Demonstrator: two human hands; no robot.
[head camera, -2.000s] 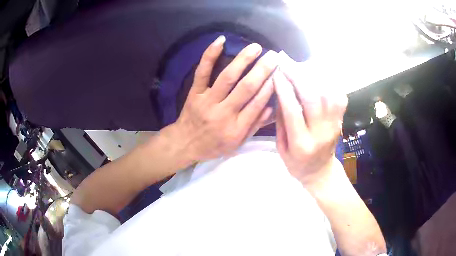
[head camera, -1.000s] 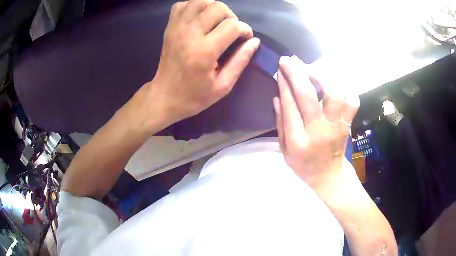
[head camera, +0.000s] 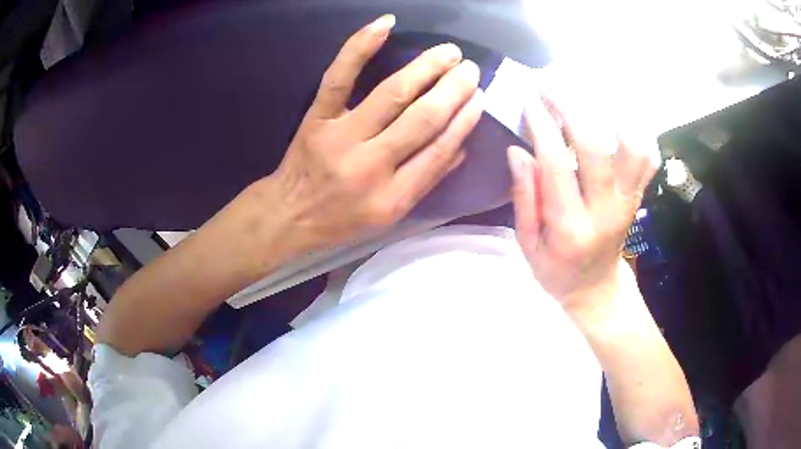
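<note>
The dark purple-navy fabric strip (head camera: 406, 46) lies curved on the padded dark purple board (head camera: 176, 114), mostly hidden under my left hand. My left hand (head camera: 378, 145) lies flat on it with its fingers apart, fingertips pointing up and right. A small white squarish piece (head camera: 508, 91) lies at the strip's right end, between my two hands, touching my left fingertips. My right hand (head camera: 584, 188) is at its right edge, fingers bent and partly washed out by glare. Whether its fingers grip the piece cannot be told.
Strong glare covers the tabletop (head camera: 615, 61) at the upper right, with pale looped cords (head camera: 764, 39) at its far edge. A pale board edge (head camera: 290, 276) shows under the padded board. Dark cloth hangs at the right. Clutter fills the lower left.
My left hand had lifted up and left, pinched on the strip, and is now lowered and spread flat over it. My right hand has shifted slightly right, and more of the white piece shows.
</note>
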